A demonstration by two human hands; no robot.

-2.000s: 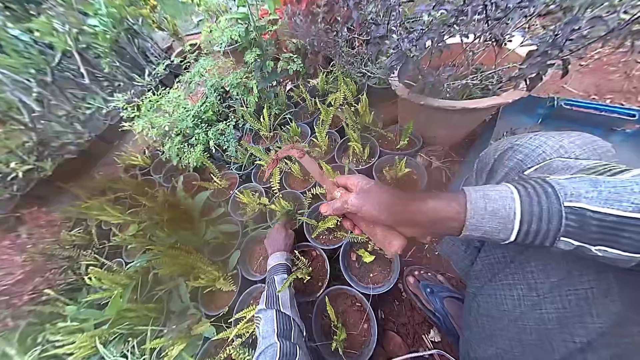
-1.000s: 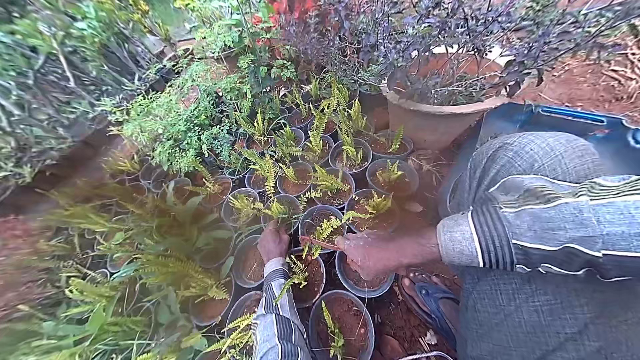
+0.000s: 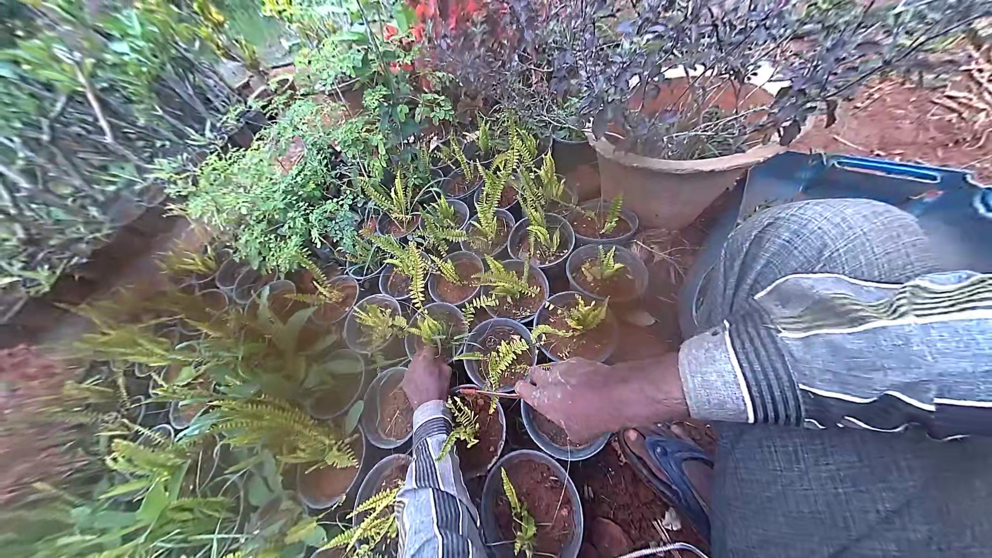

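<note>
My left hand is at the near rim of a small plastic pot with a fern seedling; its fingertips are hidden, so a hold cannot be told. My right hand is closed on a thin reddish-brown tool, which points left across the pots; its handle is hidden by the hand. Just beyond the tool stands a dark-rimmed pot with a fern. Below the right hand is a pot of soil. Another potted fern sits beside my left wrist.
Many small fern pots stand close together around both hands. A large planter with a dark-leaved shrub is at the back right, near a blue plastic object. Leafy plants crowd the left. A sandalled foot is at lower right.
Two seconds ago the right hand held the tool raised, its curved end pointing up and left and its wooden handle showing; now hand and tool are lower. The left hand stays among the pots.
</note>
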